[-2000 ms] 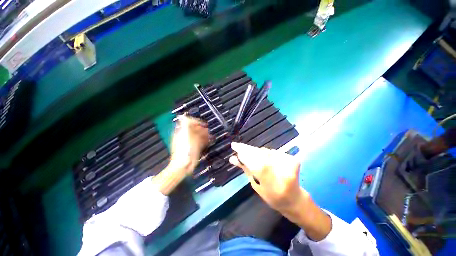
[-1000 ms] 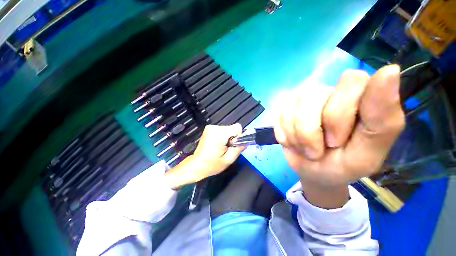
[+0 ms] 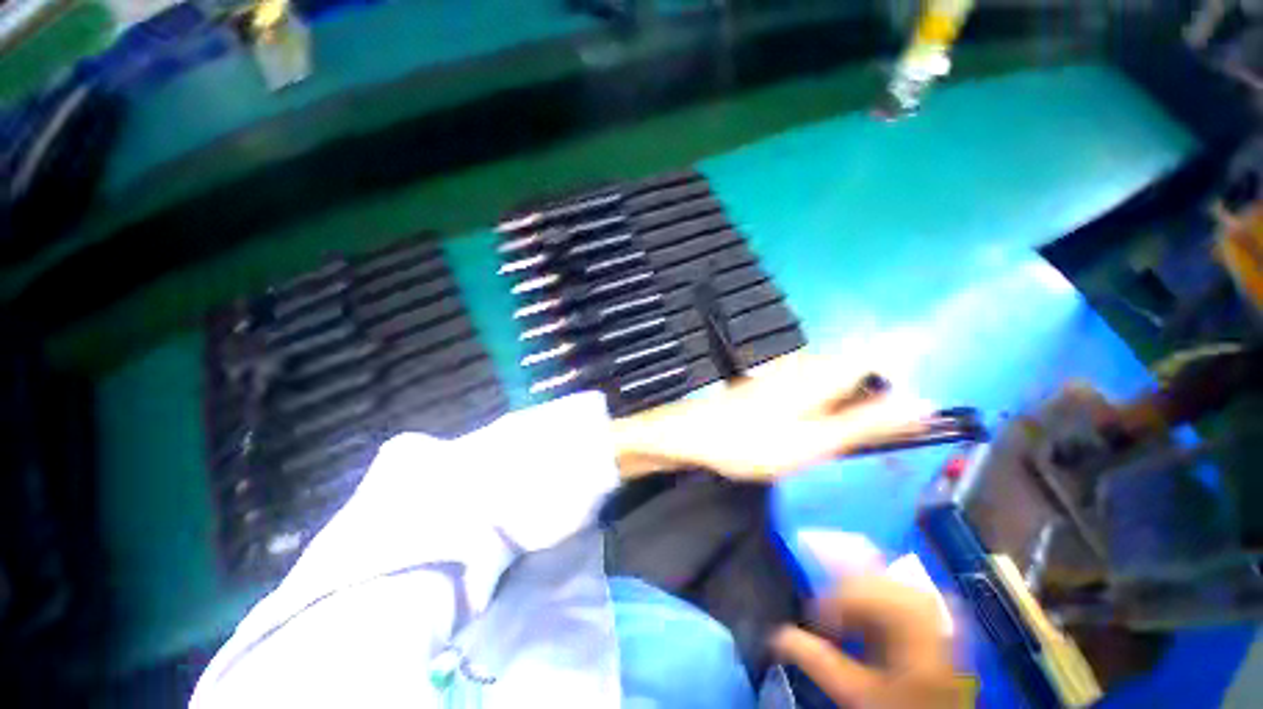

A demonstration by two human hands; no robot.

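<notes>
My left hand (image 3: 769, 423) reaches right across the bench, blurred, closed around a black tripod assembly (image 3: 949, 427). One black end projects past its fingers over the blue worktop; a dark leg (image 3: 719, 328) sticks out behind the hand over the tray. My right hand (image 3: 893, 640) is low at the right, strongly blurred, with thumb and fingers apart; no part shows in it. A black slotted tray (image 3: 759, 294) holds a row of sticks, silver ends to the left.
A second black tray (image 3: 402, 298) lies to the left on the green bench (image 3: 859, 208). The bench press (image 3: 1094, 506) with a yellow strip (image 3: 1046, 630) and red button stands at the right on the blue worktop (image 3: 1060, 298). A yellow-topped fixture (image 3: 925, 53) is at the back.
My left hand has moved right with a tripod assembly. My right hand has dropped from its raised position and no longer shows the stick. The view has shifted, showing the trays further right.
</notes>
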